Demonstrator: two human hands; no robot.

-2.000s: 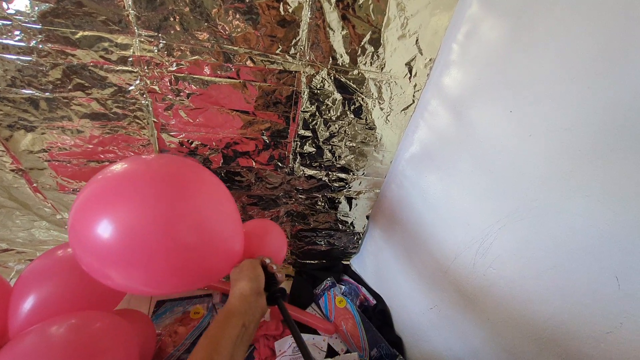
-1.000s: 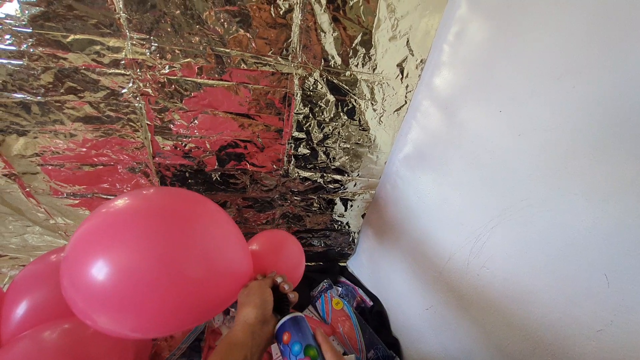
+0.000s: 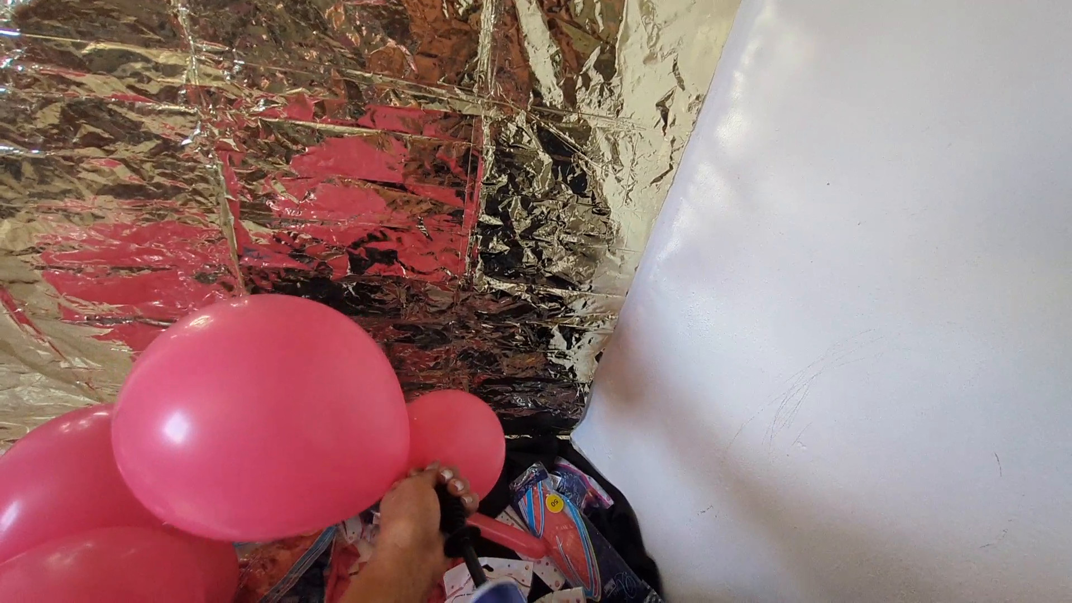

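Observation:
My left hand (image 3: 414,523) is closed around the black handle end (image 3: 452,511) of a hand balloon pump, at the lower middle. From it a black rod runs down to the pump's blue and white barrel (image 3: 500,591), mostly cut off by the bottom edge. A small round pink balloon (image 3: 459,435) touches the fingertips from above. Against the left side of that hand lies a large inflated pink balloon (image 3: 264,419). A narrow pink balloon piece (image 3: 509,536) extends right from beside the black handle end. My right hand is out of view.
More inflated pink balloons (image 3: 79,486) fill the lower left. Balloon packets (image 3: 561,528) and printed papers lie on black material below. Crinkled gold foil sheeting (image 3: 360,167) hangs behind, and a smooth white wall-like surface (image 3: 854,293) rises at the right.
The pump's barrel, close under my left hand one second ago, has moved down, and the rod shows again. My right hand has left the view. The small pink balloon looks bigger than two seconds ago.

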